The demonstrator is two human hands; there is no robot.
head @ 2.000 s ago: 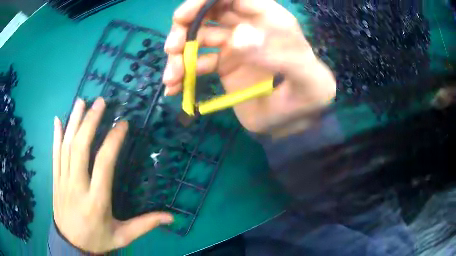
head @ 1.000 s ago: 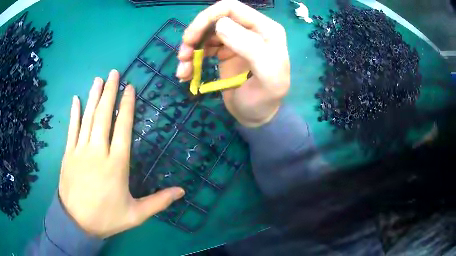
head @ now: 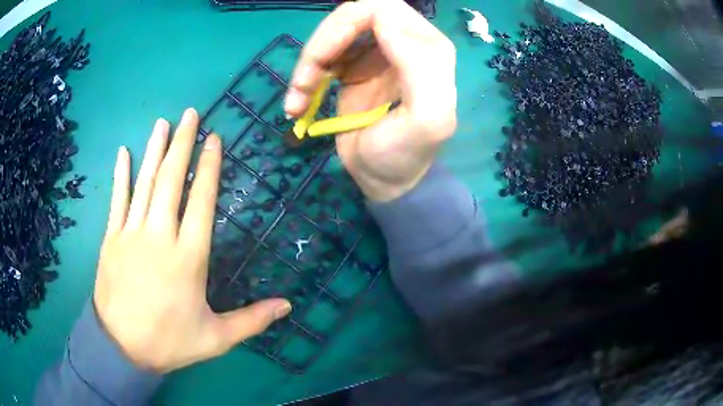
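A black sprue frame [head: 283,204] lies slanted on the green table, with small dark moulded parts in and around its squares. My left hand [head: 162,262] lies flat with fingers spread over the frame's left edge; it grips nothing. My right hand [head: 388,95] holds the yellow-handled nippers [head: 345,124] above the frame's upper part. The handles are apart. The short dark jaws point down toward the frame and are too blurred to tell whether they touch it. My right palm hides the frame's upper right part.
A heap of angular black parts [head: 32,174] lies at the left. A broad heap of small dark parts [head: 583,119] lies at the right, with a white scrap [head: 478,25] beside it. A black frame edge [head: 269,5] shows at the far side. Dark blur covers the lower right.
Since two seconds ago the view has shifted and the right heap shows more fully. Over the last second the nippers moved slightly up and left and their handles drew closer together. My left hand stayed flat.
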